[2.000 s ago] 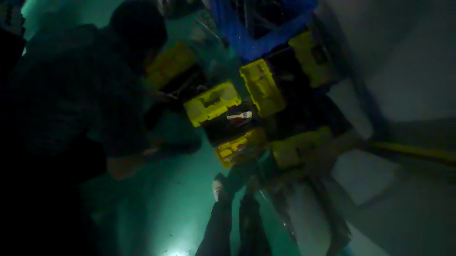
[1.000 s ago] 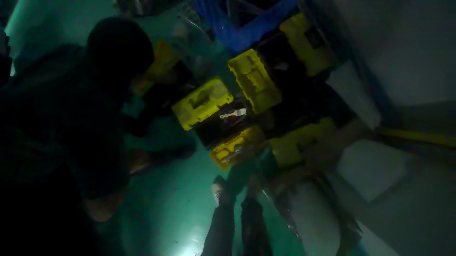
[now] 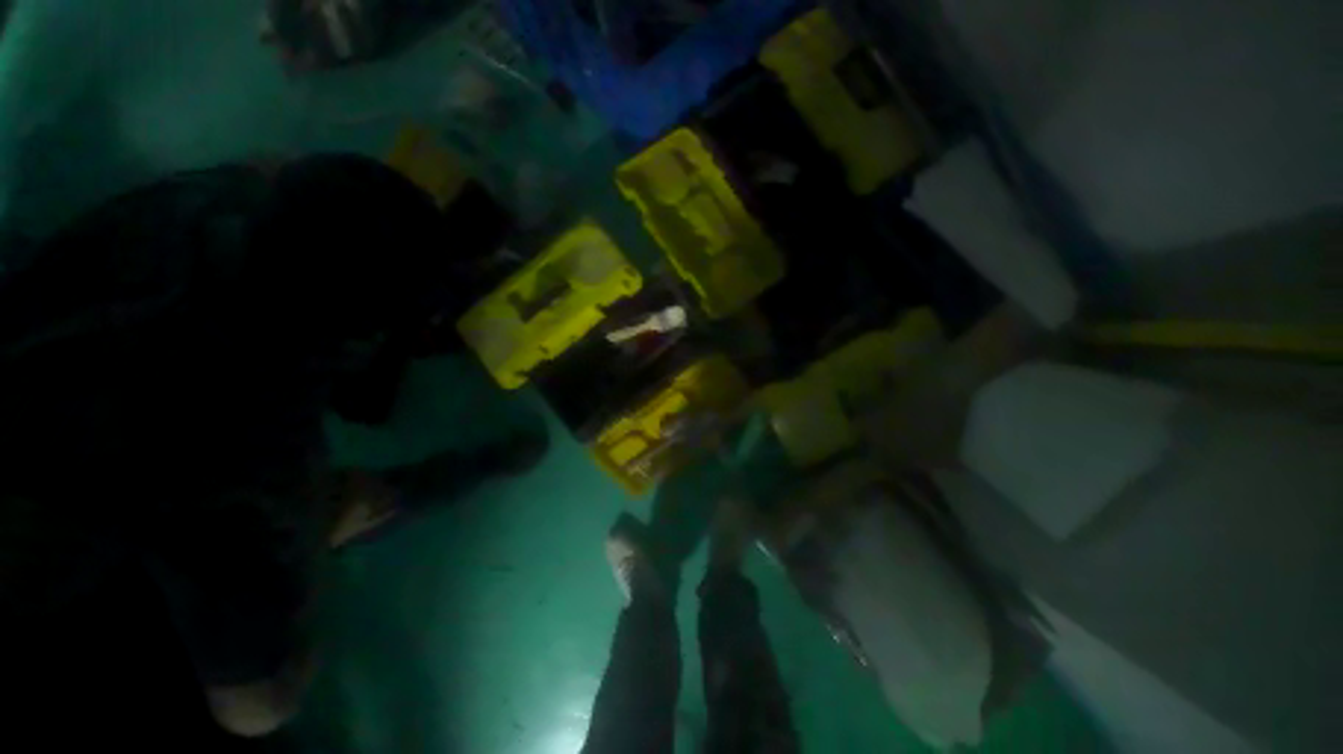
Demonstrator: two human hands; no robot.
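Note:
Neither of my hands is in the picture. Nearest in front of me, an open tool box with a yellow lid (image 3: 552,305) and a dark inside stands on the green floor. A small pale hand tool (image 3: 647,326) lies in it, with something reddish beside it. Its near side has a yellow tray (image 3: 670,423). Beside it stand more open yellow and black tool boxes, with one lid (image 3: 701,221) upper centre and another (image 3: 840,100) behind. The picture is dark and blurred, so their contents cannot be told.
A person in dark clothes (image 3: 177,339) bends over at the left. A blue plastic crate (image 3: 653,89) stands beyond the boxes. A pale bulky object (image 3: 913,626) lies at lower right, a white panel (image 3: 1071,442) above it. My legs and feet show at bottom centre.
The view has shifted, so boxes and crate sit further left and higher. The person at the left has bent lower. The tool in the box looks unmoved.

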